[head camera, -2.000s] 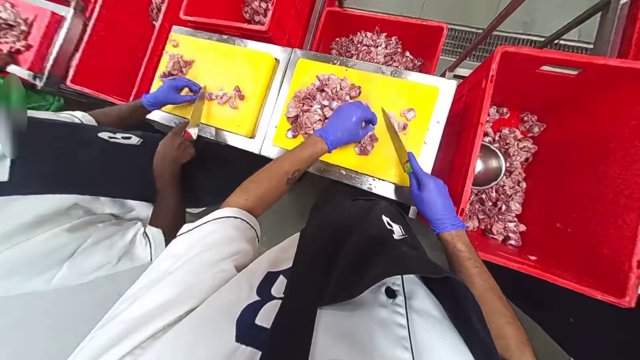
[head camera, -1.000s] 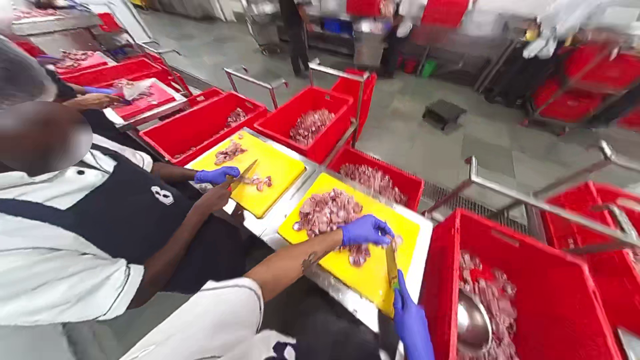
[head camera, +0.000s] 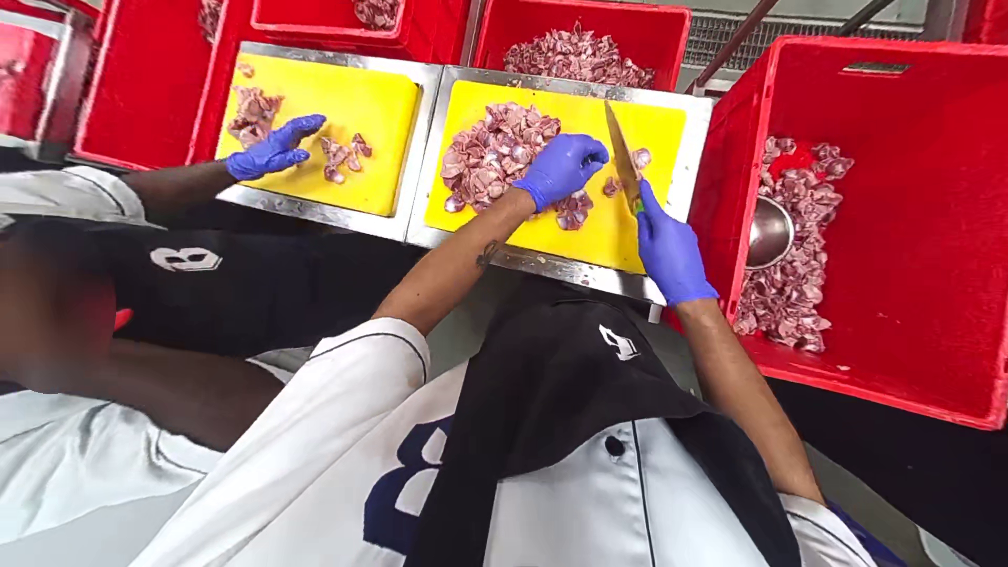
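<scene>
My right hand (head camera: 672, 253), in a blue glove, grips a knife (head camera: 622, 155) by its green handle, the blade pointing up and away over a yellow cutting board (head camera: 661, 134). My left hand (head camera: 564, 167), gloved too, is over the same board with its fingers curled; whether it pinches anything is hidden. Against that hand lies a heap of raw meat pieces, gizzard-like (head camera: 492, 153). A smaller cluster of pieces (head camera: 574, 210) sits just below the hand. Two small pieces (head camera: 612, 187) (head camera: 641, 158) lie beside the blade.
On the left, a co-worker's gloved hand (head camera: 276, 150) is over another yellow board (head camera: 378, 102) with meat. A deep red crate (head camera: 913, 236) at right holds meat and a metal bowl (head camera: 768, 232). Another red crate (head camera: 583, 20) with meat stands behind my board.
The view tipped up toward the room one second ago and is down again now. The co-worker's knife, seen in both earlier frames over the left board, is no longer over it.
</scene>
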